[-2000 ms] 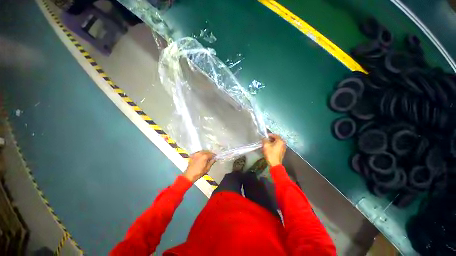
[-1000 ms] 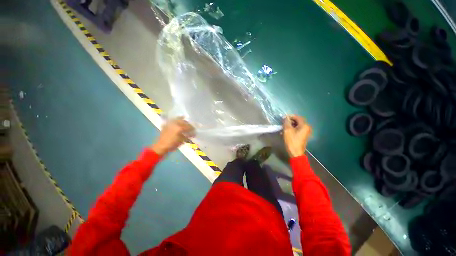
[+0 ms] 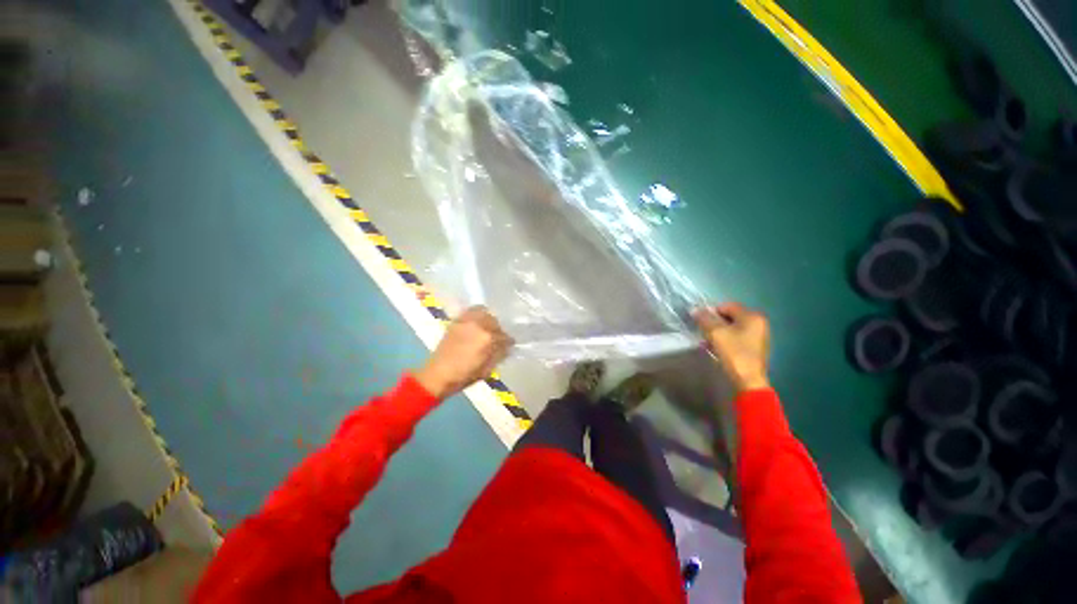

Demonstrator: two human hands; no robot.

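Note:
A large clear plastic bag [image 3: 520, 224] hangs open at the near edge of the green table, its mouth spread between my hands. My left hand [image 3: 471, 346] is closed on the rim of the bag at the left, over the striped floor line. My right hand [image 3: 735, 340] is closed on the rim at the right, beside the table edge. The rim is stretched in a nearly straight band between them. The far end of the bag lies against the table edge. My fingertips are partly blurred.
The green table [image 3: 815, 260] has a yellow tape line [image 3: 862, 100] and glossy tape bits [image 3: 661, 196]. A heap of black ring-shaped cushions [image 3: 957, 389] lies at the right. A purple stool [image 3: 278, 30] stands at the top left. Stacked cardboard [image 3: 36, 437] is at the far left.
My hands have moved apart since the first frame, stretching the bag's rim wider. Since the second frame, the view has shifted and my left hand is a little nearer my right.

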